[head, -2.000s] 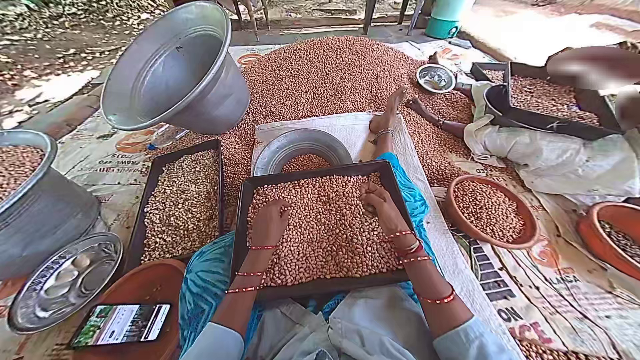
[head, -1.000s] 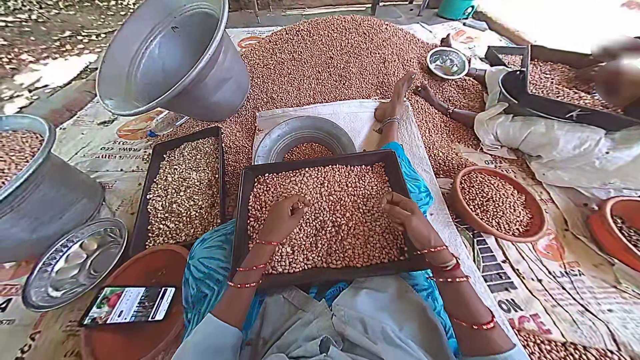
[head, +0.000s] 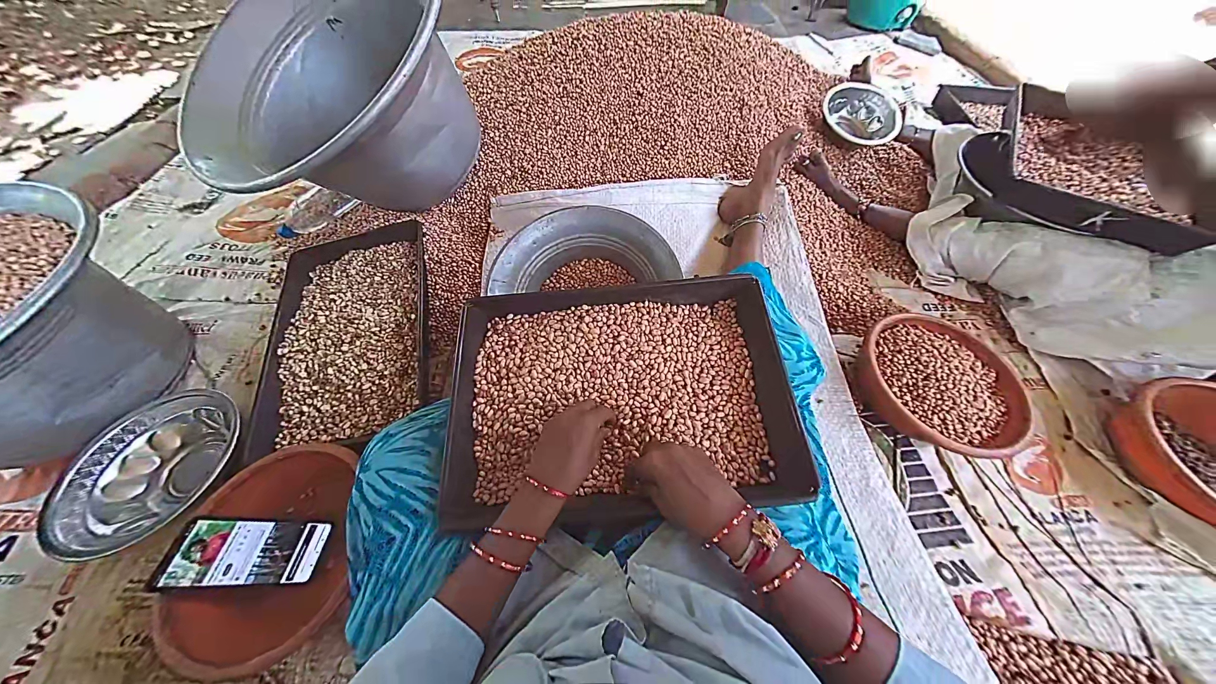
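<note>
A dark rectangular tray filled with shelled peanuts rests across my lap. My left hand is over the middle of the nuts, fingers bent down onto them. To its right, my right hand is low over the nuts near the tray's front edge, fingers curled. Whether either hand pinches a nut cannot be told, as the fingertips are partly hidden. Behind the tray sits a round metal basin with nuts in it. Left of my lap lies another dark tray holding paler nuts.
A tilted metal tub and a large peanut heap are ahead. At left are a metal pot, a metal plate and a clay dish bearing a phone. A clay bowl and a seated person's legs are at right.
Both hands have come closer together over the tray; the right hand has moved left and toward my body from the tray's right side.
</note>
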